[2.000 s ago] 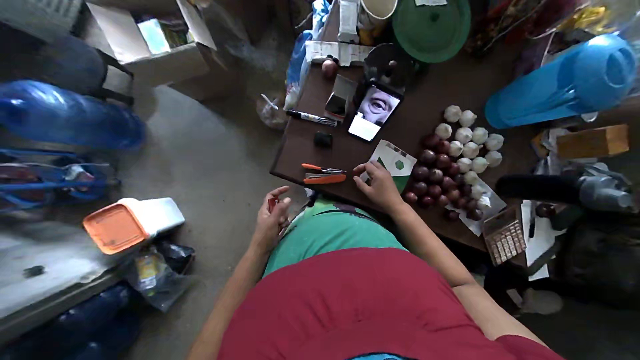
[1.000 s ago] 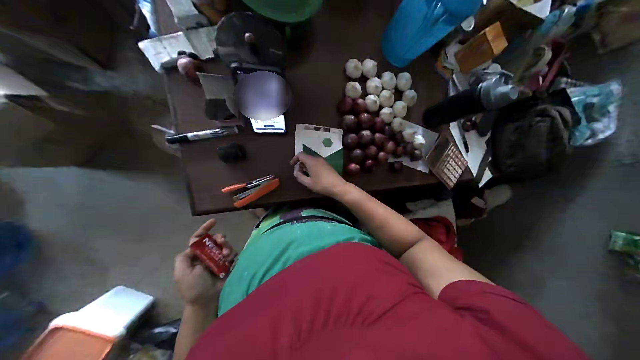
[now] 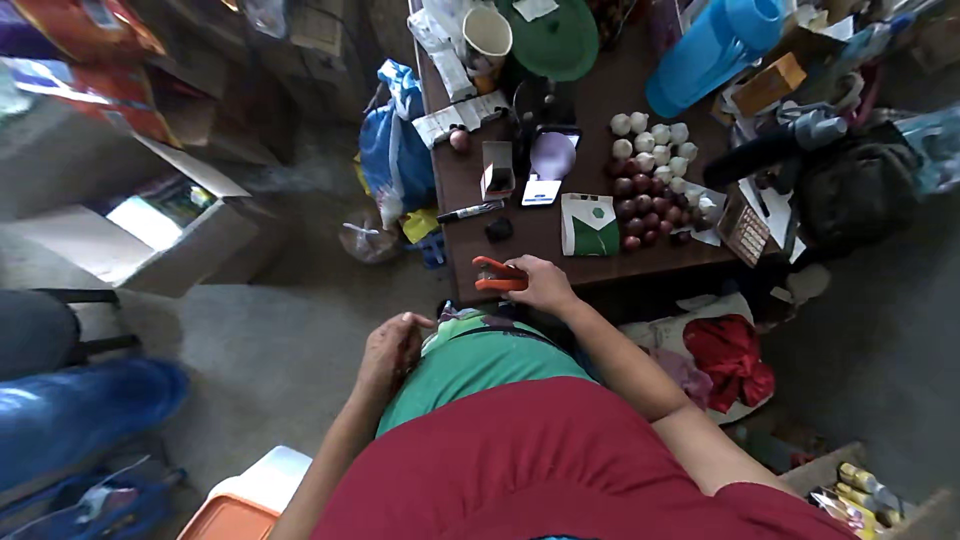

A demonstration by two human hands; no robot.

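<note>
My right hand (image 3: pixel 546 285) grips an orange-handled stapler or plier-like tool (image 3: pixel 499 274) at the front edge of the brown table (image 3: pixel 585 264). Beside my lap, my left hand (image 3: pixel 391 351) is curled; whether it holds anything is hidden. Above the orange tool lie a small black object (image 3: pixel 499 230) and a black marker (image 3: pixel 470 212). A green and white packet (image 3: pixel 590 224) lies flat to their right, next to red onions (image 3: pixel 643 204) and garlic bulbs (image 3: pixel 660 135). A phone (image 3: pixel 541 190) rests behind, near a small open box (image 3: pixel 497 169).
A blue tumbler (image 3: pixel 709 56), a green lid (image 3: pixel 556 37) and a cup (image 3: pixel 487 34) stand toward the back. A calculator (image 3: pixel 744 230) sits at the right edge. Blue bags (image 3: pixel 397 154) hang at the left edge; an open carton (image 3: pixel 161 225) is on the floor.
My right hand has moved left from the green and white packet and taken hold of the orange tool. The red packet seen in my left hand one second ago no longer shows.
</note>
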